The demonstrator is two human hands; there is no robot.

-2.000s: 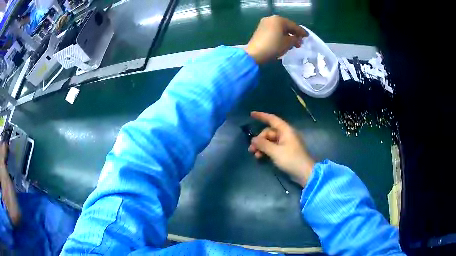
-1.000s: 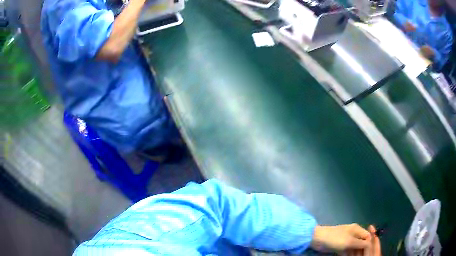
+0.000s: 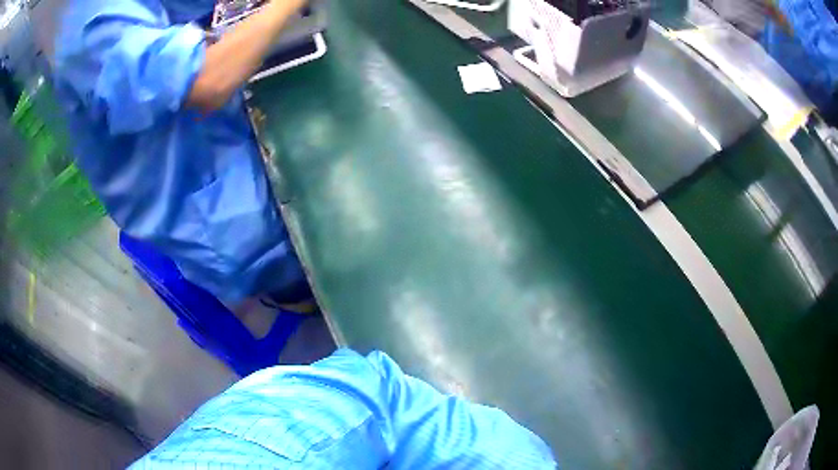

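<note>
Neither of my hands is in the picture. Only my blue sleeve (image 3: 368,418) shows at the bottom, its end cut off by the lower edge. The green bench (image 3: 441,229) lies nearest in front of me. The translucent white tub (image 3: 792,443) is partly visible in the bottom right corner, with some white pieces in it.
A person in a blue smock (image 3: 175,156) sits at the left on a blue stool (image 3: 216,321), an arm over a white unit (image 3: 299,55). Another white unit (image 3: 583,55) stands beyond the pale rail (image 3: 712,285). A white slip (image 3: 480,78) lies on the bench. Another person is at the upper right.
The view has swung left from the tub and loose parts to the neighbouring worker. My hands, seen earlier near the tub, have left the picture.
</note>
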